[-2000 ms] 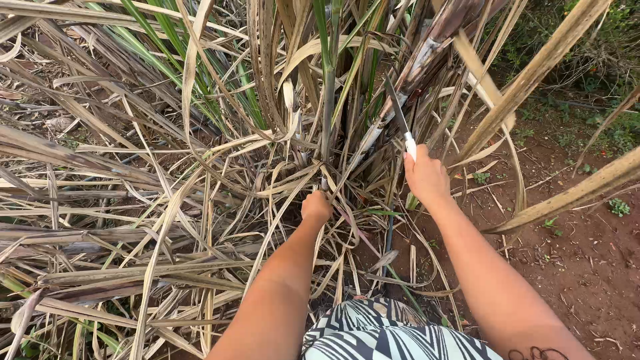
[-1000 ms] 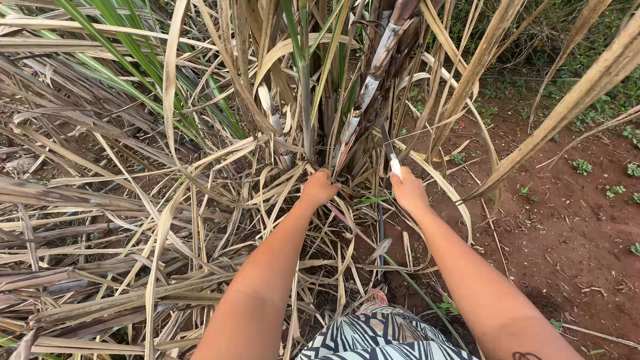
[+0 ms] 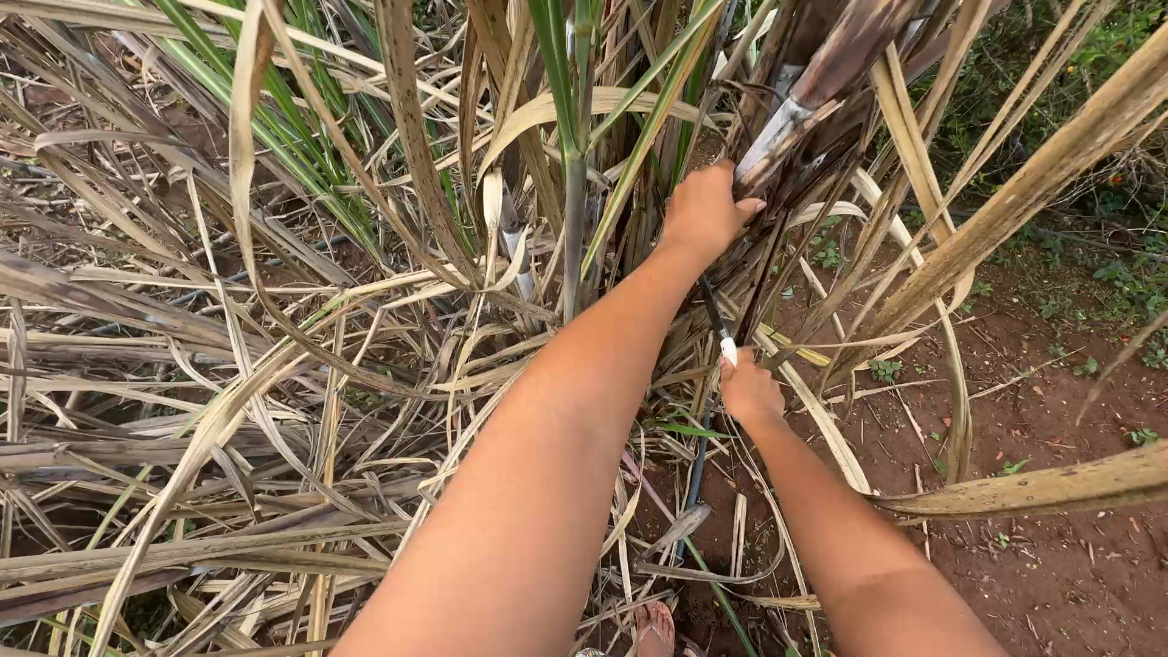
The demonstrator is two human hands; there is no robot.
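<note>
My left hand (image 3: pixel 710 212) grips a leaning sugarcane stalk (image 3: pixel 774 144) with a pale, whitish section and dark dry sheaths. Below it, my right hand (image 3: pixel 752 391) is closed around the white handle of a knife (image 3: pixel 717 319). The dark blade points up toward the foot of the cane, and its tip is hidden among dry leaves beneath my left hand. Left of my hands stands a thinner green-topped cane (image 3: pixel 575 219), upright in the same clump.
Dry cane leaves (image 3: pixel 228 392) cover the ground on the left. Long dry leaves (image 3: pixel 1031 192) arch across the right side over reddish soil (image 3: pixel 1049 383). A dark thin hose (image 3: pixel 698 470) runs below my right hand, near a sandaled foot (image 3: pixel 655 628).
My left hand has moved from low at the clump's base up and right onto the leaning stalk. The knife, still in my right hand, is now lower than my left hand, its blade among the leaves.
</note>
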